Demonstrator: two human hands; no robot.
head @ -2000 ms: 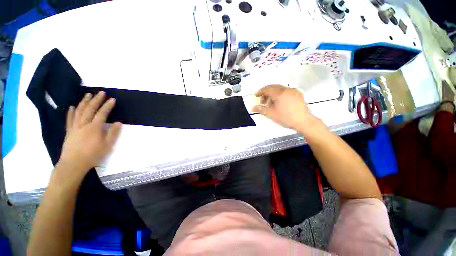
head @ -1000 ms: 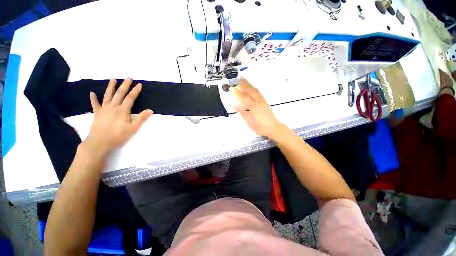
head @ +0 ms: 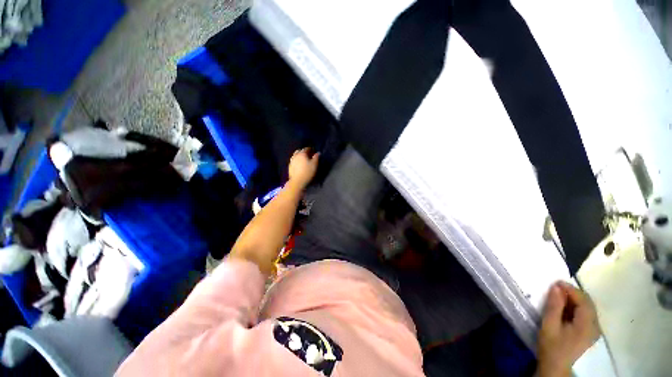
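Note:
A long black fabric piece point(head: 527, 103) lies on the white table in an upside-down V. One leg runs to the sewing machine point(head: 626, 294) at the right; the other hangs over the front edge towards the bin. My left hand point(head: 303, 166) is small in view, beside black fabric in the blue bin below the table; whether its fingers hold cloth cannot be told. My right hand point(head: 571, 318) rests at the table's front edge, close to the fabric's end, fingers curled and blurred. Whether it holds anything is unclear.
A blue bin point(head: 225, 151) with black cloth stands left of my legs. Another blue bin point(head: 158, 247) beside it holds black and white pieces. A grey curved plastic rim point(head: 63, 342) is at lower left. A blue surface point(head: 59, 48) lies at the upper left over speckled floor.
The view has swung to the left and down. My left hand has left the fabric on the table and gone down to the bin. My right hand is now at the table's front edge.

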